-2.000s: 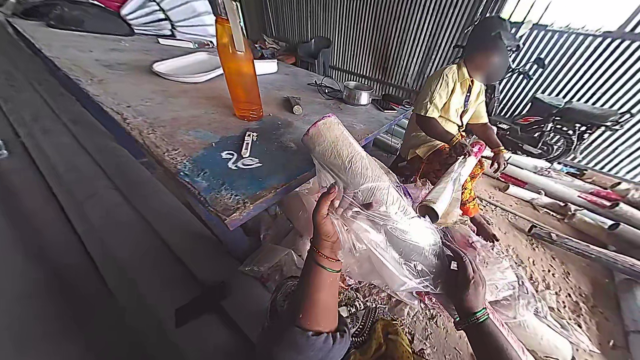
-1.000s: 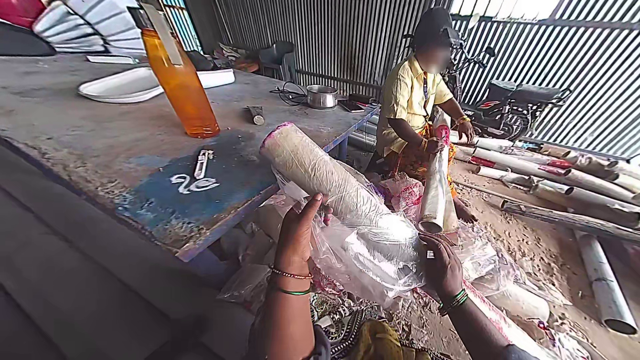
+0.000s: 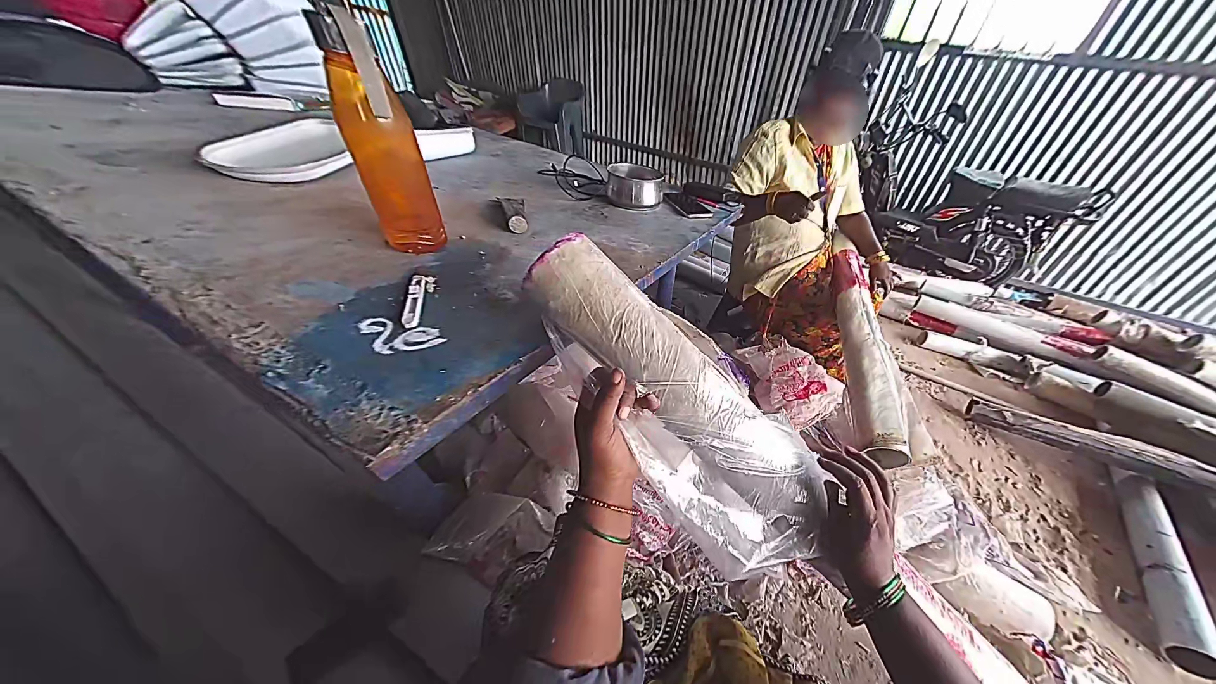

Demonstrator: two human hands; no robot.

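Observation:
A thick pale roll with a pink-edged end (image 3: 636, 323) lies slanted in front of me, its upper end by the table corner. Clear plastic film (image 3: 708, 494) is wrapped loosely about its lower part. My left hand (image 3: 613, 418) grips the film at the roll's near side, thumb up. My right hand (image 3: 860, 503) is at the lower right end, its fingers spread over the film there; whether they grip it is hard to tell. Beyond, a seated person (image 3: 798, 209) in a yellow shirt has one hand by another pale roll (image 3: 869, 370), which stands tilted.
The table (image 3: 171, 237) at left bears an orange bottle (image 3: 385, 157), a white tray (image 3: 275, 152), a steel pot (image 3: 635, 185) and a short dark stub (image 3: 513, 215). Long pipes (image 3: 1007, 328) lie on the ground at right, near a motorcycle (image 3: 978, 218). Plastic-wrapped bundles (image 3: 503, 532) lie below the table.
My right hand's fingers have spread and lifted over the roll's lower end. The seated person has raised one hand to the chest, and the roll beside them has shifted.

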